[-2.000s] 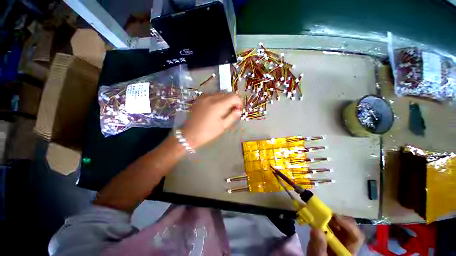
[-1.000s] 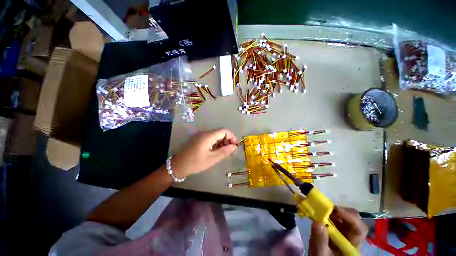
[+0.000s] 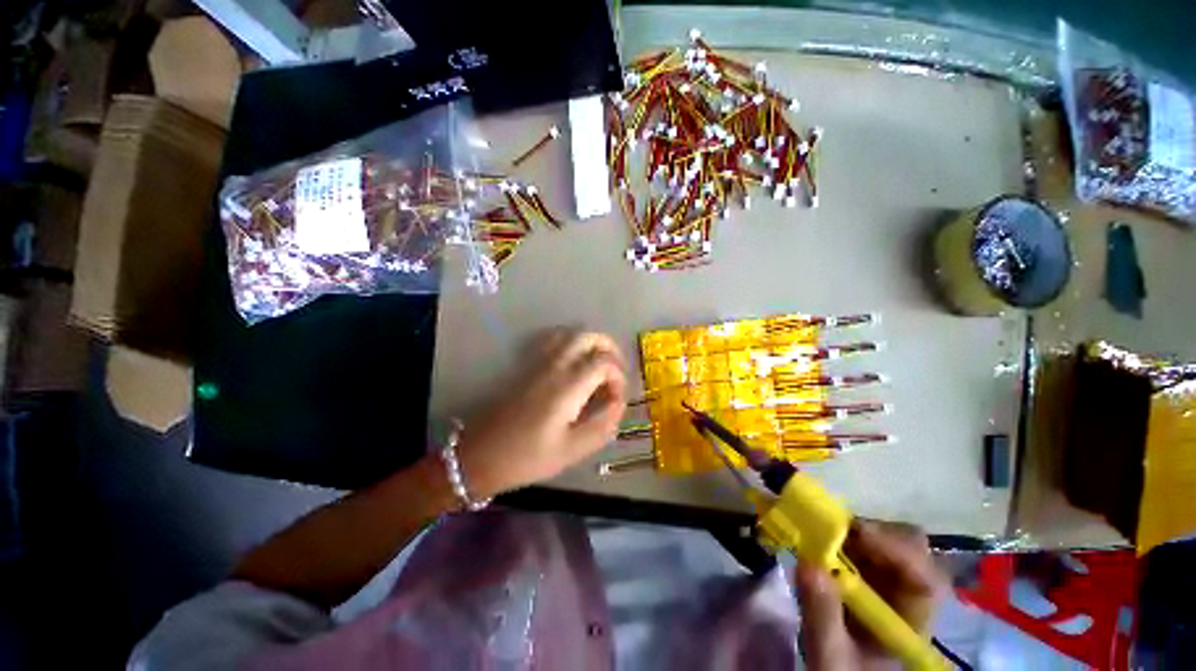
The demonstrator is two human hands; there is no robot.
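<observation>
The golden-yellow taped panel (image 3: 735, 393) lies on the mat, with several short leads sticking out at its right side and a few at its left. My left hand (image 3: 564, 406) is at the panel's left edge, fingers pinched around the end of a connector lead (image 3: 636, 400); the plug end is hidden by the fingers. My right hand (image 3: 872, 590) grips the yellow soldering iron (image 3: 813, 518) from the lower right. The iron's dark tip points at the left part of the panel, with a thinner prong beside it.
A loose lead pile (image 3: 708, 144) lies behind the panel, beside a white strip (image 3: 589, 157). An open bag of leads (image 3: 341, 230) is at left, below a black box (image 3: 512, 59). A round tin (image 3: 1003, 256), small black block (image 3: 997, 460) and thick yellow block (image 3: 1167, 452) are at right.
My left hand has come from the loose pile down to the panel's left edge with a lead. The iron tip has moved slightly left over the panel. The camera view has shifted a little.
</observation>
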